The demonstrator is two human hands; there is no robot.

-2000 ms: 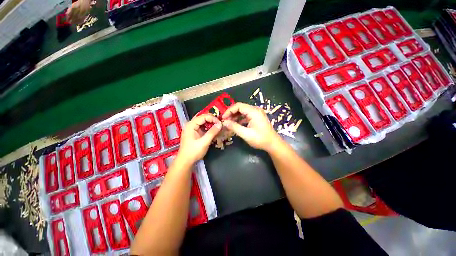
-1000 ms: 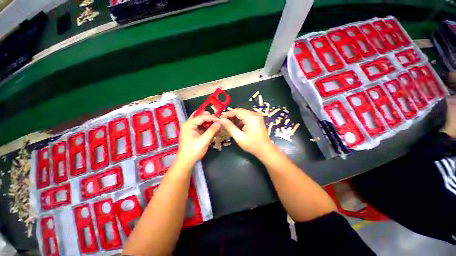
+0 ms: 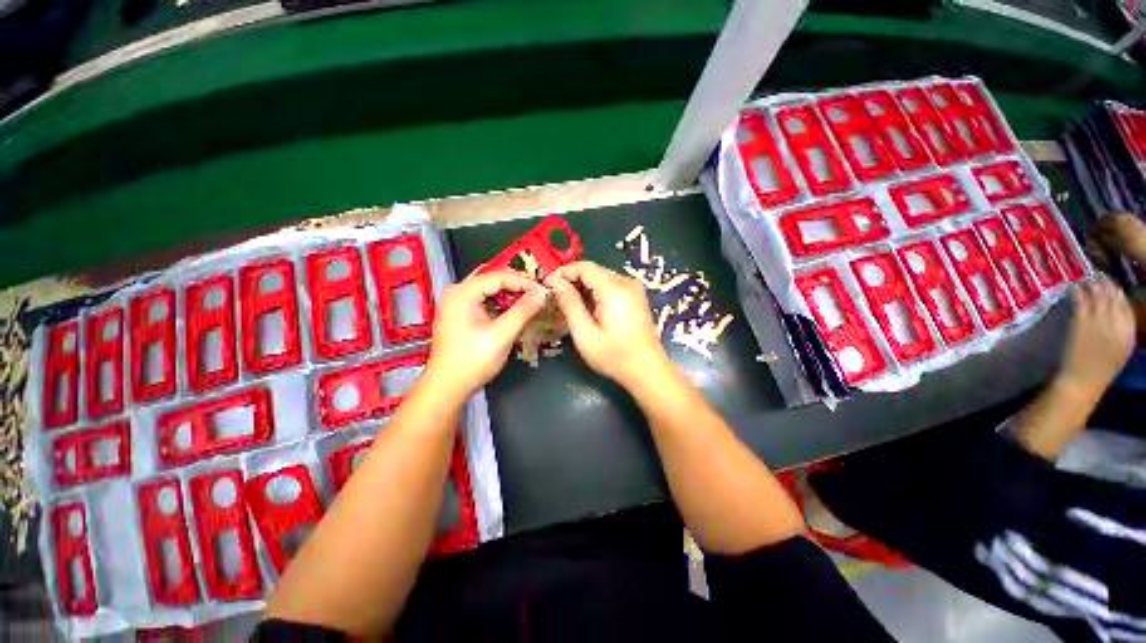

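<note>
A red plastic housing (image 3: 554, 239) lies tilted at the centre, its round hole pointing up and right, its lower part behind my fingers. My left hand (image 3: 475, 329) has its fingertips closed at the lower edge of the housing. My right hand (image 3: 606, 323) meets it there, thumb and forefinger pinched together. Something tiny may be between the fingertips; it is too small to tell. Cream strips (image 3: 543, 337) lie in a pile under and between the hands. More cream strips mixed with dark pieces (image 3: 679, 309) lie right of my right hand.
A parts tray (image 3: 289, 455) of red housings lies left, partly under my left forearm. Stacked trays (image 3: 767, 259) stand right. A pale post (image 3: 725, 94) rises behind, before the green belt (image 3: 377, 138). Another person's hands (image 3: 1100, 329) are at far right.
The view has shifted, so the left tray sits further left. The other person's hands have come into view at right. My hands stay together at the housing.
</note>
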